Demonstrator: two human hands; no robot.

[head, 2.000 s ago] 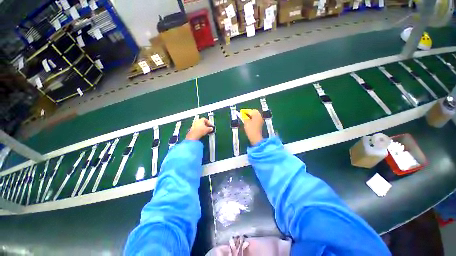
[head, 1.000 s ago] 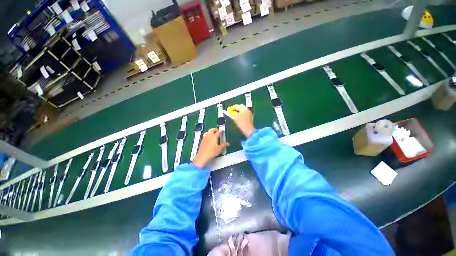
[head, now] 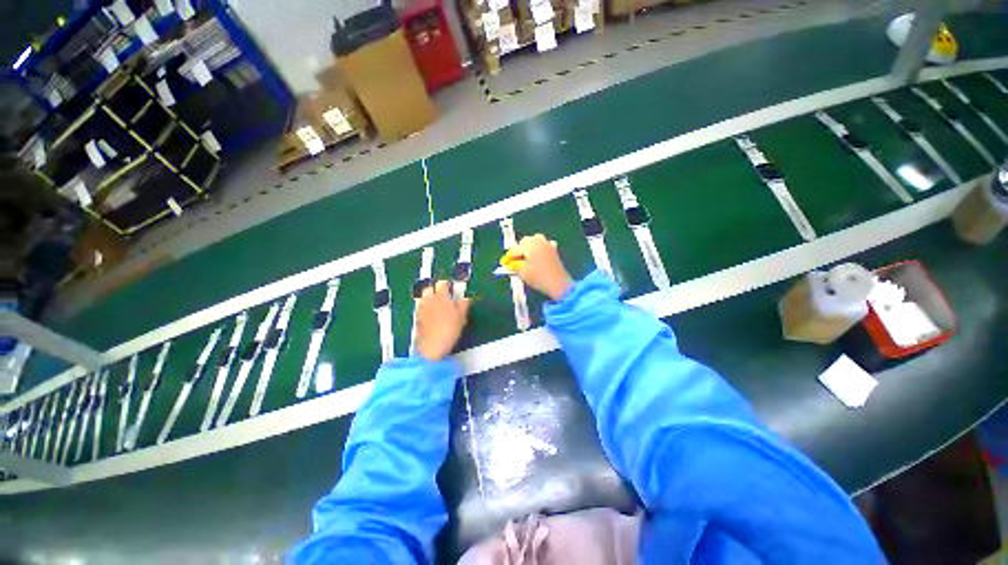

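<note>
Smartwatches with pale straps lie across the green conveyor belt [head: 707, 215]. My right hand [head: 539, 265] is over a watch [head: 521, 304] near the middle of the belt and grips a small yellow item [head: 511, 260] with a white tip at its fingertips. The hand hides part of that watch. My left hand [head: 442, 318] is just to the left, low over the belt, with its fingers on or just over a watch [head: 422, 285]; whether it grips the watch is hidden. Another watch [head: 463, 265] lies between the hands.
Pale rails [head: 707, 289] edge the belt. On the bench at right are a tan box [head: 810, 312] with a white roll [head: 849, 278], a red tray [head: 926, 289] of white wipes and a white card [head: 848, 381]. Crinkled clear film [head: 511, 436] lies before me. A bottle [head: 982, 210] stands farther right.
The watches have shifted right along the belt. My left hand has moved a little left. My right hand and the yellow item have stayed in nearly the same place, slightly lower.
</note>
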